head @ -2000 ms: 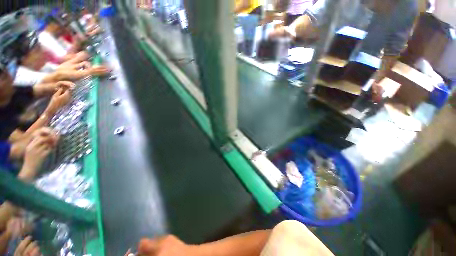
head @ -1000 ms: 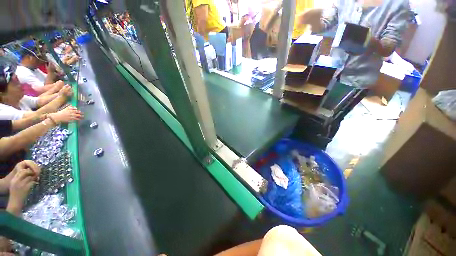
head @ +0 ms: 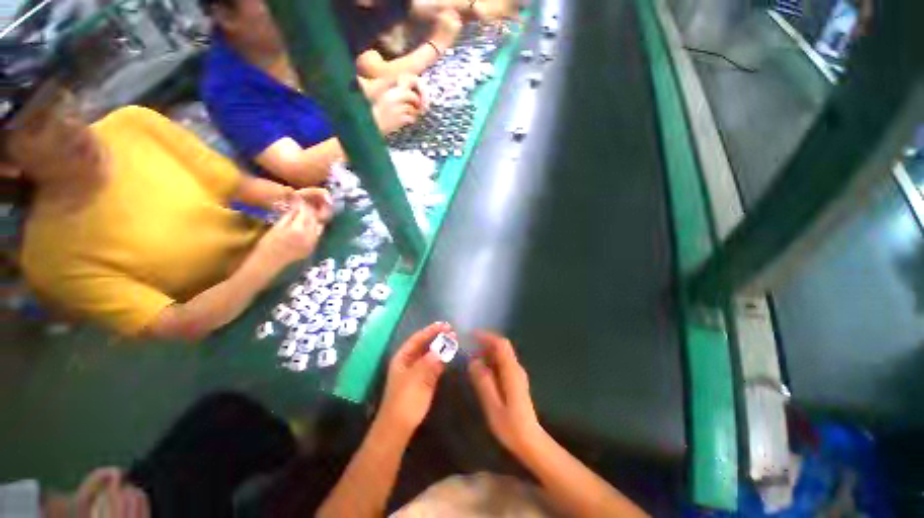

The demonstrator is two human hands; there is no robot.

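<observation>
My left hand (head: 413, 378) holds a small white squarish unit (head: 444, 347) with a dark centre in its fingertips, above the near end of the dark belt (head: 598, 263). My right hand (head: 498, 384) is just to the right of the unit, fingers bent and blurred; whether it pinches a tiny part cannot be told. Several part-finished units (head: 519, 133) lie singly farther up the belt. A loose spread of white housings (head: 326, 313) with dark centres lies on the green side table to the left.
A slanting green post (head: 350, 126) stands at the side table. A green and white frame rail (head: 709, 405) runs along the belt's right, with another post (head: 780, 202). A person in yellow (head: 152, 218) and one in blue (head: 265, 96) work at left. Blue plastic (head: 836, 470) shows low right.
The view has swung left and down. Both my hands now show with a unit; a second before, only part of an arm showed. The bin has moved to the lower right edge.
</observation>
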